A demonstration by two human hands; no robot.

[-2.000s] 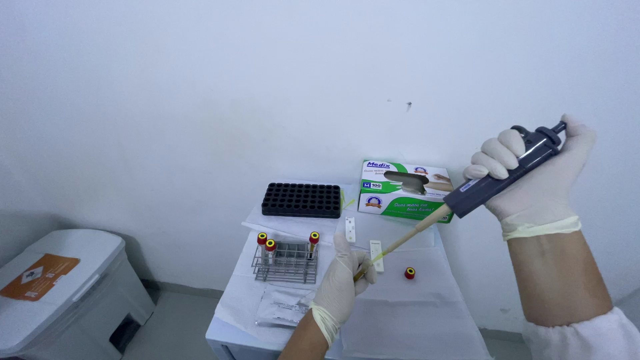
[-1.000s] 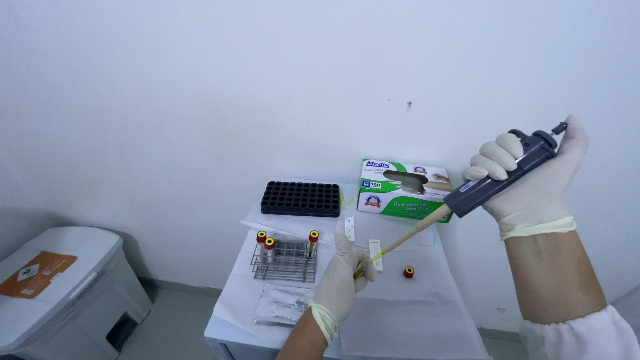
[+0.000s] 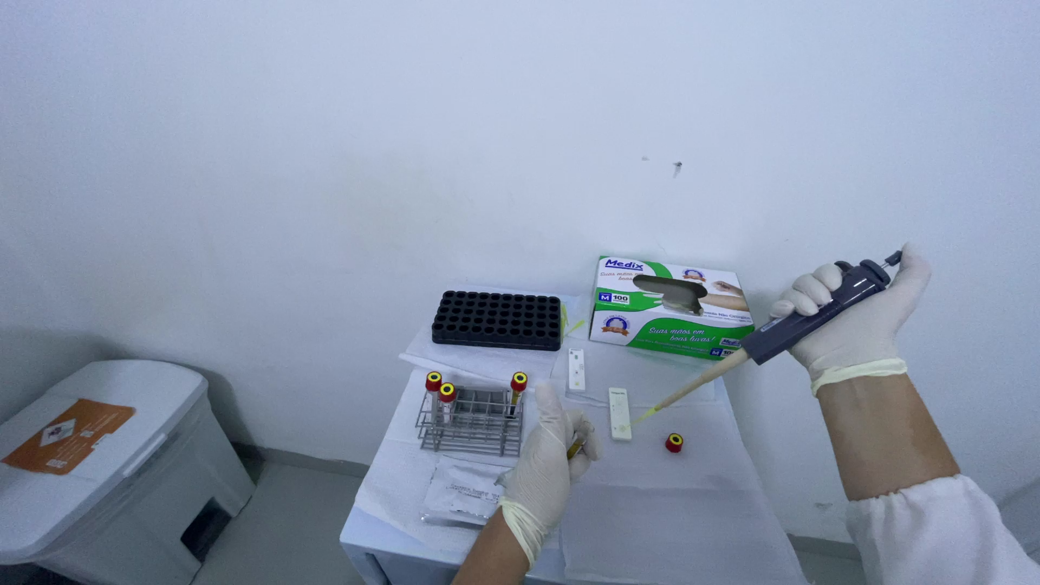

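My gloved right hand (image 3: 861,313) grips a dark grey micropipette (image 3: 816,317), its thumb at the plunger. The pipette's yellow tip (image 3: 646,413) points down left, at or just above the lower end of a white test cassette (image 3: 619,414); whether it touches, I cannot tell. My gloved left hand (image 3: 552,463) is closed around a sample tube (image 3: 576,447), mostly hidden by the fingers. A second cassette (image 3: 576,370) lies behind. A red and yellow tube cap (image 3: 673,443) sits to the right. Capped tubes stand in a wire rack (image 3: 471,422) left of my left hand.
At the back of the paper-covered table (image 3: 674,528) are a black tube rack (image 3: 496,319) and a glove box (image 3: 670,309). Loose yellow tips (image 3: 575,327) lie between them. A foil pouch (image 3: 463,491) rests in front of the wire rack. A white lidded bin (image 3: 122,463) stands at left.
The pipette tip has come away from the tube in my left hand and moved to the nearer cassette. My left hand still holds the tube.
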